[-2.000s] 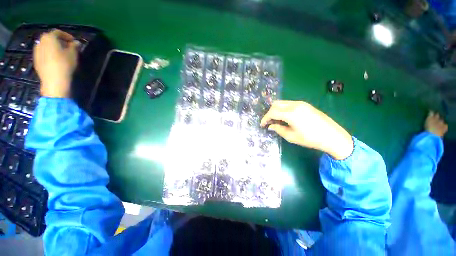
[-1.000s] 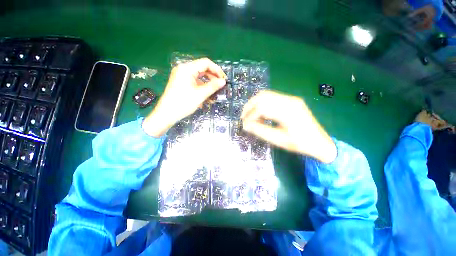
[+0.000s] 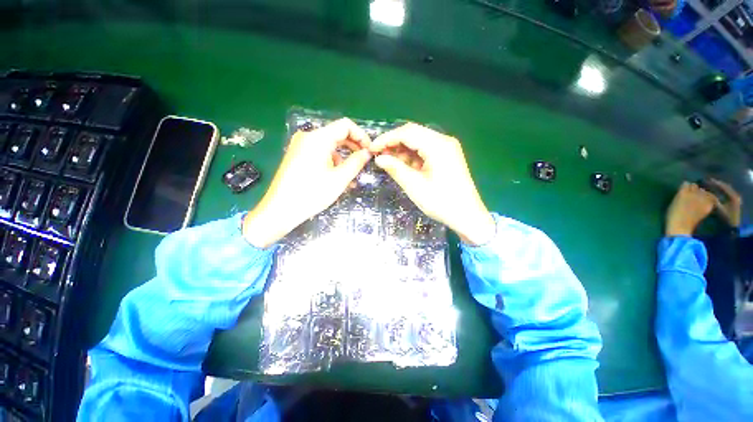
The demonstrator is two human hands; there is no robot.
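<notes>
A clear blister tray (image 3: 359, 280) with rows of small pockets lies on the green surface, its middle lost in white glare. My left hand (image 3: 318, 169) and my right hand (image 3: 433, 169) meet fingertip to fingertip above its upper part. Thumbs and forefingers are pinched around a tiny part between them; the fingers hide most of it, and I cannot tell which hand bears it. A black module (image 3: 241, 176) lies left of the tray. A black blister tray (image 3: 82, 177) with modules in its pockets stands at the far left.
A smartphone (image 3: 172, 174) lies beside the black tray, with a crumpled clear scrap (image 3: 243, 137) near its top. Two black modules lie at the right, one nearer (image 3: 543, 171) and one farther (image 3: 601, 182). Another person's hands (image 3: 698, 208) and blue sleeves are at the right edge.
My left hand has come from the black tray to above the clear tray. My right hand has moved up and left to meet it. The other person's hands have come together.
</notes>
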